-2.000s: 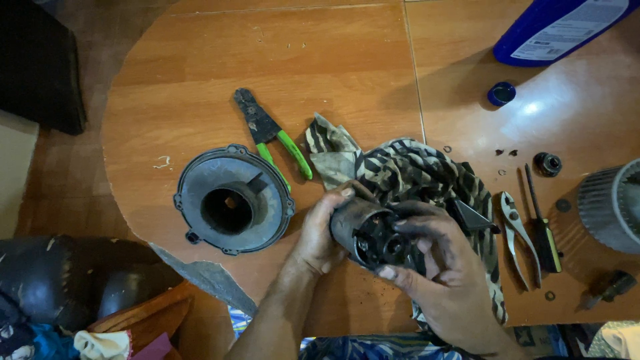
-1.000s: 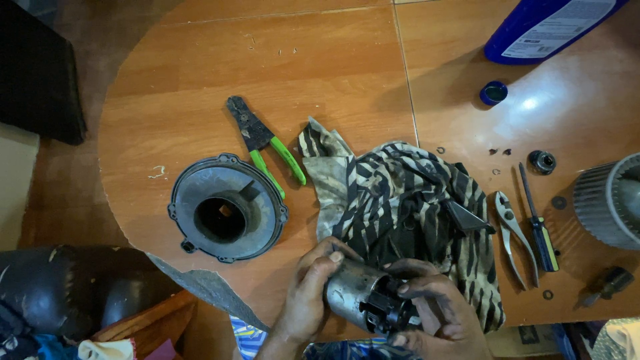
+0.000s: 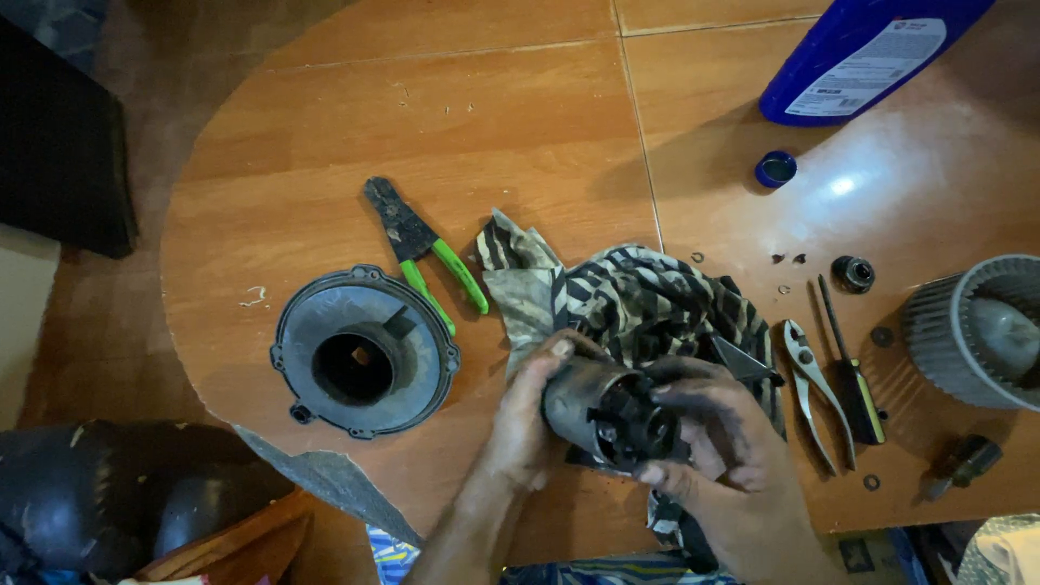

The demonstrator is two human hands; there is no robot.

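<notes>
A cylindrical metal motor housing (image 3: pixel 578 406) is gripped by my left hand (image 3: pixel 532 406) around its closed side. At its other end my right hand (image 3: pixel 723 455) has its fingers on the black plastic end piece (image 3: pixel 638 426), thumb below and fingertips above. Both hands are smudged dark. Behind them a black-and-cream patterned cloth (image 3: pixel 642 296) lies bunched on the table, with a dark, pointed flat piece (image 3: pixel 739 361) on it. A round black flanged plastic housing (image 3: pixel 422 349) stands left of my left hand.
Green-handled wire strippers (image 3: pixel 414 244) lie behind the flanged housing. To the right are slip-joint pliers (image 3: pixel 812 390), a screwdriver (image 3: pixel 853 382), a stubby screwdriver (image 3: pixel 967 467), a black round part (image 3: pixel 853 275), a grey blower wheel (image 3: pixel 942 333), a blue cap (image 3: pixel 776 169) and a blue bottle (image 3: pixel 861 65).
Both hands and the motor housing went down toward the table's near edge, then came back up over the cloth's near part. The housing has stayed in my left hand.
</notes>
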